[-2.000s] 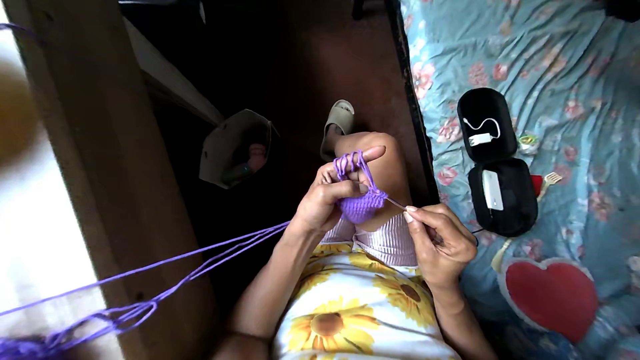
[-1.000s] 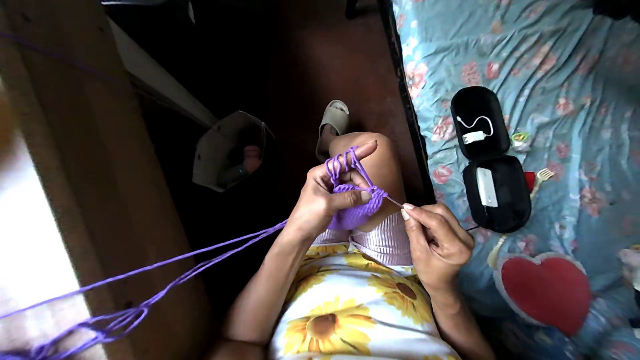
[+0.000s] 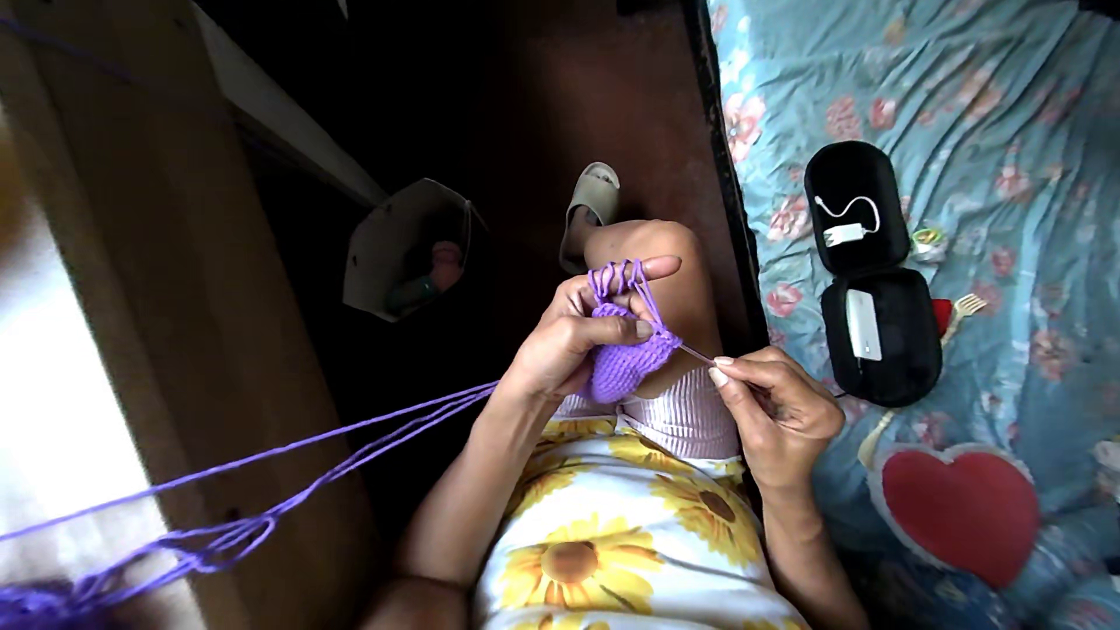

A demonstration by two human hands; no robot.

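My left hand (image 3: pixel 569 337) pinches a small purple crocheted piece (image 3: pixel 626 366) between thumb and fingers, above my lap. Several loops of purple yarn (image 3: pixel 617 278) wrap its extended index finger. From that hand, strands of yarn (image 3: pixel 350 455) run to the lower left, where a looser tangle (image 3: pixel 52 599) lies. My right hand (image 3: pixel 777 407) grips a thin crochet hook (image 3: pixel 698 353) between thumb and fingertips, and the hook's far end meets the upper right edge of the crocheted piece. Its tip is hidden in the stitches.
On the right, a bed with a floral sheet (image 3: pixel 787 105) holds an open black case (image 3: pixel 882 337) with a white device and cable, a pale fork (image 3: pixel 967 308) and a red heart-shaped cushion (image 3: pixel 958 512). Left are a wooden ledge (image 3: pixel 201 350) and an open bin or bag (image 3: pixel 372 254).
Both hands stay in nearly the same place, with the hook still at the edge of the crocheted piece. The piece has tilted slightly in my left hand.
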